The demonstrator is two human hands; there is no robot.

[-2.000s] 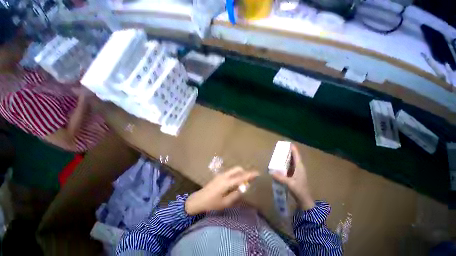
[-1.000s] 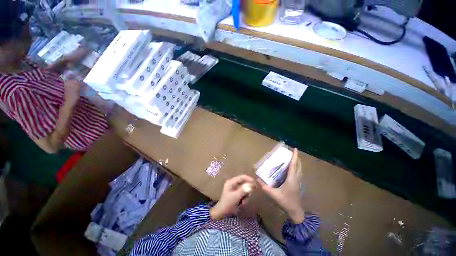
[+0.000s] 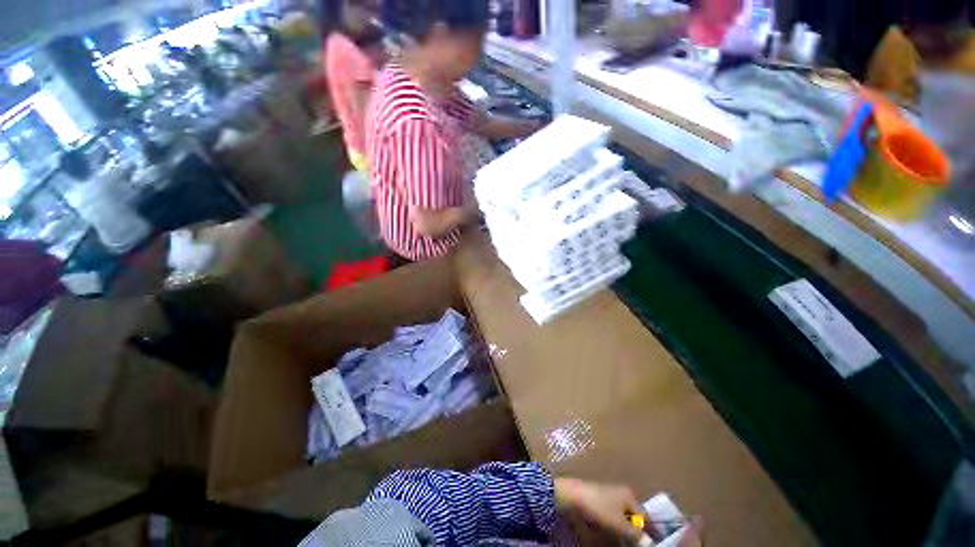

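A small white retail box (image 3: 665, 515) shows at the bottom edge, right of centre, partly cut off. My left hand (image 3: 604, 506) reaches to its left side from a blue-and-white striped sleeve, with a yellow spot at a fingertip. The fingers touch the box, but blur hides whether they grip it. Of my right hand (image 3: 693, 530) only a bit of the fingers shows at the box's right side, holding it; the rest is cut off by the picture's edge.
Stacked white boxes (image 3: 567, 219) stand on the cardboard strip (image 3: 631, 401). Tiny pale parts (image 3: 569, 439) lie nearer. The green conveyor (image 3: 738, 374) carries a white box (image 3: 823, 326). An open carton (image 3: 267, 374) holds lilac-white pieces. A person in red stripes (image 3: 412, 160) is beyond.
The view has swung left, bringing the carton and the person towards the middle. My hands and the held box now sit lower in the picture, partly cut off.
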